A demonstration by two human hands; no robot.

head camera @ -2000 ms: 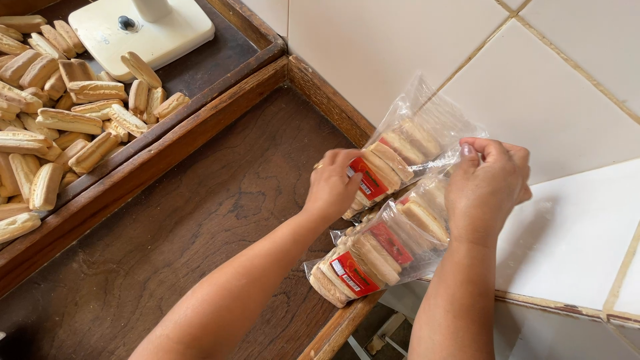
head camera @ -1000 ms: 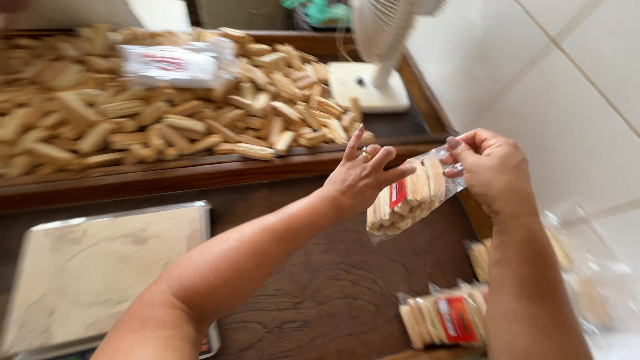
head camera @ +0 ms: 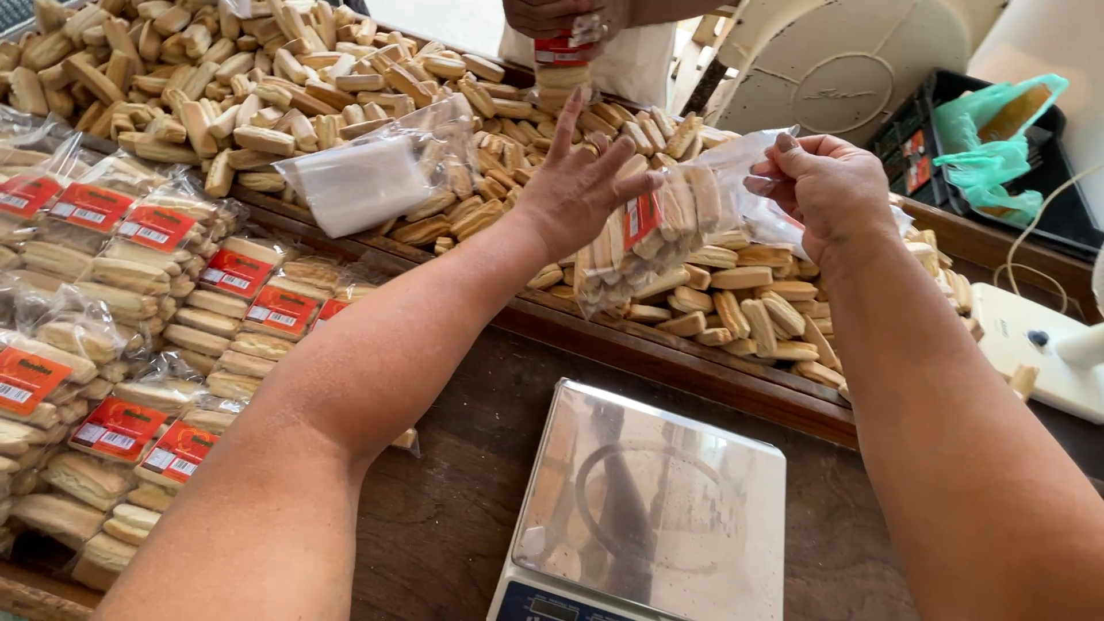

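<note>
My right hand (head camera: 824,185) pinches the open top of a clear plastic bag filled with biscuit sticks (head camera: 690,207), which bears a red label. The bag hangs tilted above the wooden tray's near edge. Beside it my left hand (head camera: 582,185) is spread, fingers apart, palm toward the bag; whether it touches the plastic cannot be told. Below stands a digital scale with a steel plate (head camera: 655,500), nothing on it. Loose biscuit sticks (head camera: 345,78) fill the tray behind, with a stack of clear plastic bags (head camera: 371,185) lying on them.
Packed, red-labelled biscuit bags (head camera: 112,427) cover the left side. Across the tray, another person's hands (head camera: 561,21) hold a similar bag. A black crate (head camera: 940,155) with green plastic stands at the back right, near a white fan base (head camera: 1026,345). The tray's wooden rim (head camera: 690,371) crosses the middle.
The view has swung far left, bringing in the packed bags and the other person's hands. My right hand still holds a bag by its top; my left hand has left the bags it touched two seconds ago.
</note>
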